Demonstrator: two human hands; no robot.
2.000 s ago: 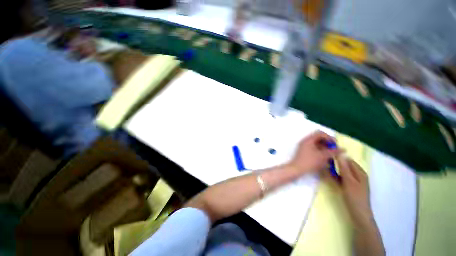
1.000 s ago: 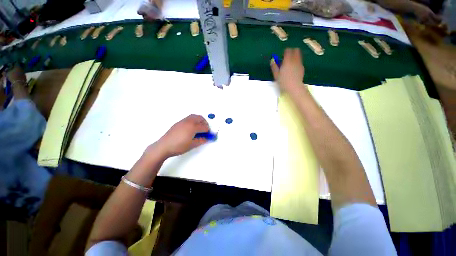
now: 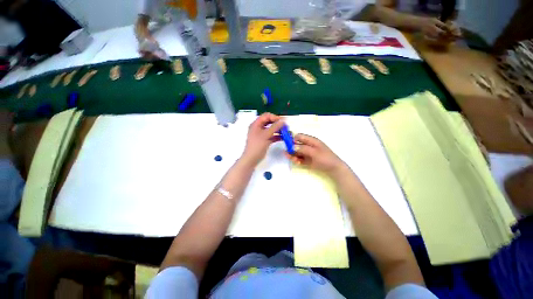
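A blue cylinder (image 3: pixel 287 139) is held between my two hands above the white bench top (image 3: pixel 146 169). My left hand (image 3: pixel 264 135) grips its upper end, and a thin reddish wire lead shows just above. My right hand (image 3: pixel 312 153) holds its lower end with the fingertips. Two dark round discs lie on the white surface, one at the left (image 3: pixel 218 158) and one nearer me (image 3: pixel 267 175). A yellow sheet (image 3: pixel 320 216) lies under my right hand and overhangs the front edge. Whether an adhesive piece is at my fingertips cannot be told.
A stack of yellow sheets (image 3: pixel 438 181) lies at right, a smaller pile (image 3: pixel 49 169) at left. An upright post (image 3: pixel 209 76) stands behind the bench. The green conveyor belt (image 3: pixel 234 87) carries tan pieces (image 3: pixel 304 76) and blue cylinders (image 3: pixel 187 102). Other people's hands show across the belt.
My right hand has come back from the belt and joined my left on a blue cylinder. A blue cylinder now lies on the belt where it reached. One fewer disc shows. The view has shifted.
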